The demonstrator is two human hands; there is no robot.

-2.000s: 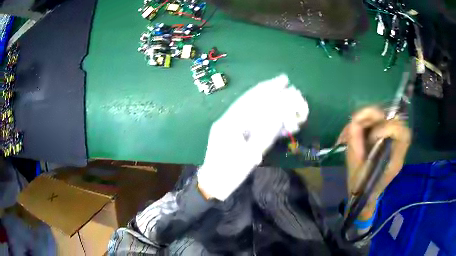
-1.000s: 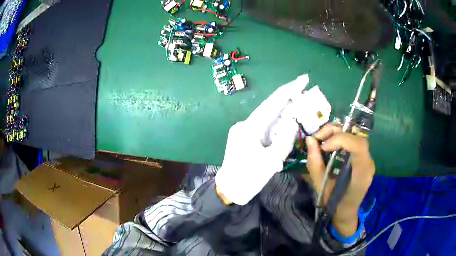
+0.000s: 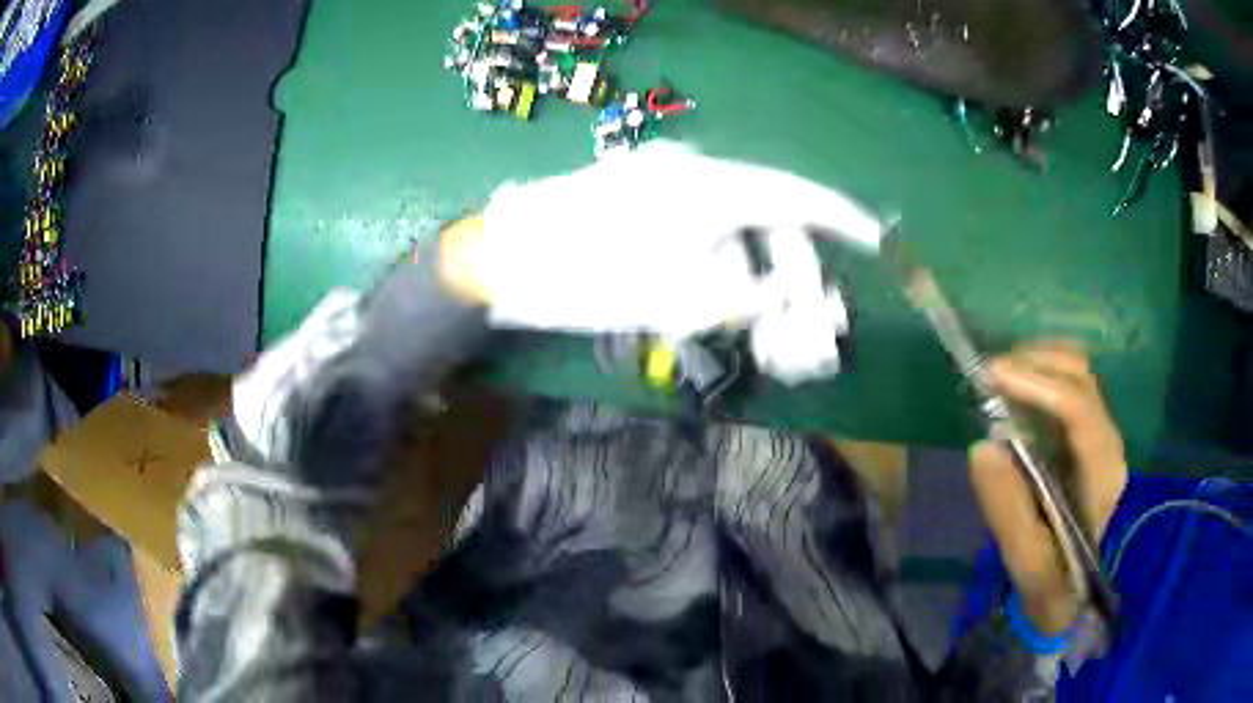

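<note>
My left hand (image 3: 646, 254), in a white glove, reaches across the bench from the left. It holds a small white plastic housing (image 3: 797, 323) at its fingers, over the bench's front edge. A circuit board (image 3: 662, 363) with a yellow part hangs beside the housing under the glove; it is blurred. My bare right hand (image 3: 1051, 460) holds the soldering iron (image 3: 996, 412), its tip up and left near the gloved fingertips. Whether the tip touches anything cannot be told.
Circuit boards with red wires (image 3: 529, 55) lie on the green bench (image 3: 371, 151). A black mat (image 3: 172, 179) with a row of boards is at left. The fume hood (image 3: 934, 41) hangs at the top, loose wires (image 3: 1143, 96) at upper right, a cardboard box (image 3: 124, 460) below left.
My left hand has swung flatter and its wrist has moved up and left, with the housing turned downward. My right hand has moved right, off the wires, and the iron now points up-left.
</note>
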